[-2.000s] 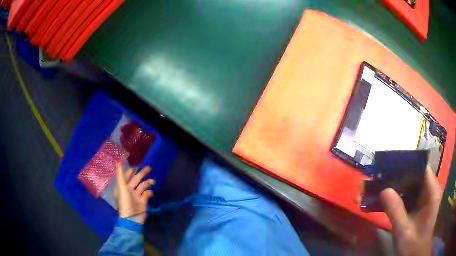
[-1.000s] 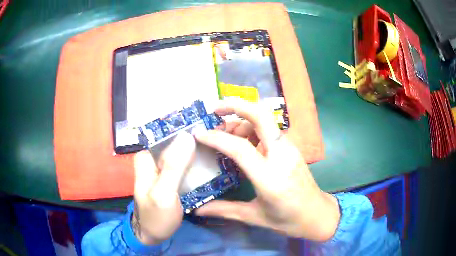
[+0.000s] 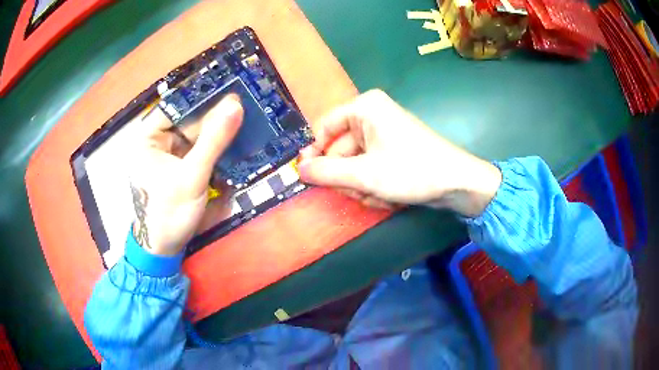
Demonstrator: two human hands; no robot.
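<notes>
A blue mainboard with a dark grey square shield facing up lies over the right part of the open tablet. The tablet rests tilted on an orange-red foam mat. My left hand, tattooed at the wrist, holds the board, thumb on the shield, the other fingers partly hidden beneath. My right hand pinches at the board's right corner, by a small orange-yellow piece at the tablet's edge. What the fingertips grip there is too small to tell. The white battery shows beside and under my left hand.
The tape dispenser's tan front with pale tape strips is at the top right. Red bubble sleeves lie beside it. A blue-rimmed bin stands below the table edge at the right. Another tablet on a red mat is at the top left.
The board has gone from being held in both hands in front of the tablet to lying over its right bay, shield up. My right hand has moved to its corner. The view has turned.
</notes>
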